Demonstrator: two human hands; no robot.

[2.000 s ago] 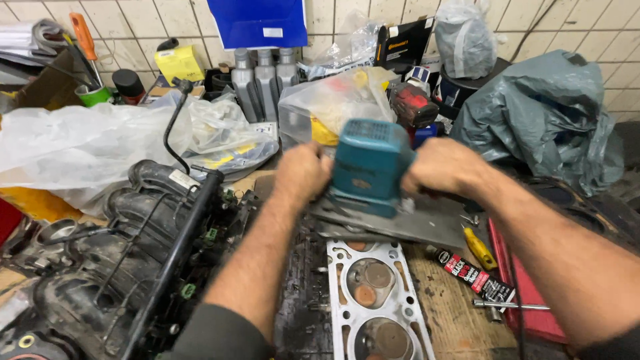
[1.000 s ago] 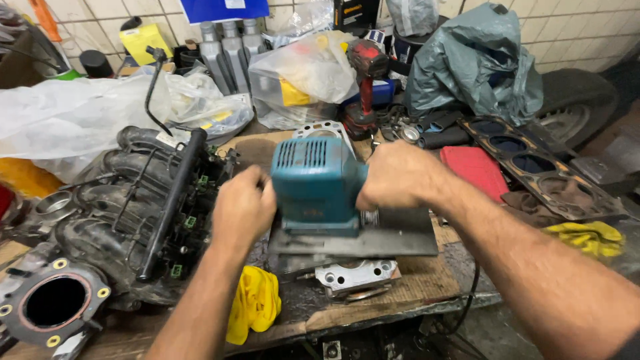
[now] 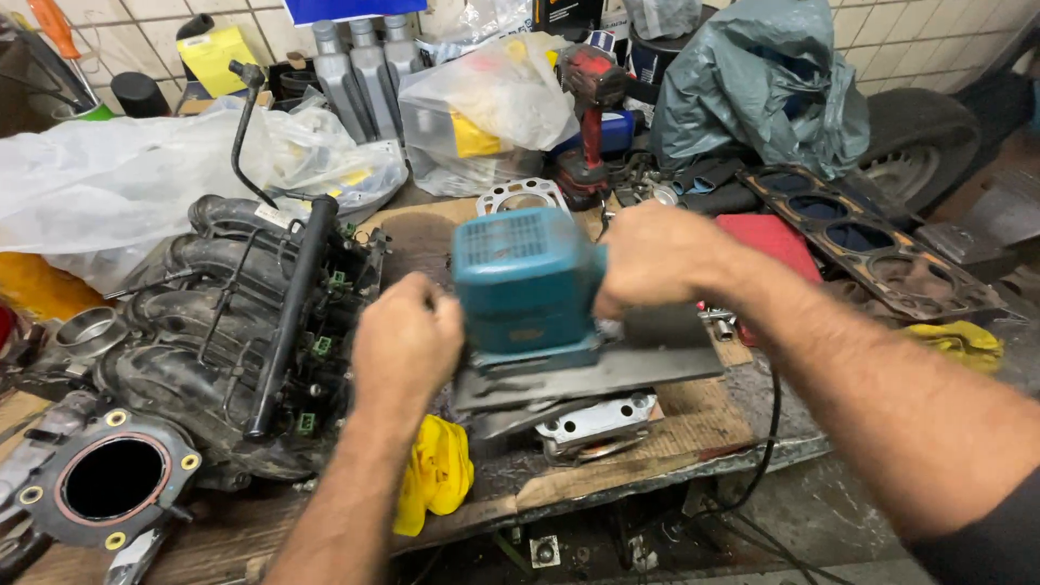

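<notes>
A teal corded power sander [image 3: 524, 288] with a wide flat grey base plate [image 3: 593, 378] lies across a metal cylinder head [image 3: 605, 422], whose near end shows under the plate's front edge. My right hand [image 3: 654, 260] grips the sander's handle on its right side. At the sander's left side, my left hand [image 3: 410, 337] is curled closed, blurred, seemingly on a knob or grip that my fingers hide. The far end of the cylinder head [image 3: 524, 193] sticks out behind the sander. A dark power cord [image 3: 772, 439] hangs down over the bench edge.
A black intake manifold [image 3: 227, 325] fills the left, with a throttle flange [image 3: 114, 479] before it. Yellow gloves [image 3: 435, 471] lie by my left forearm. Behind stand a red cordless impact driver [image 3: 591, 122], plastic bags [image 3: 487, 106] and grey bottles [image 3: 357, 81]. A head gasket [image 3: 861, 236] lies right.
The sander, with both hands at it, has moved toward me along the cylinder head since two seconds ago, uncovering the far end and covering the chambers seen then. The view has shifted.
</notes>
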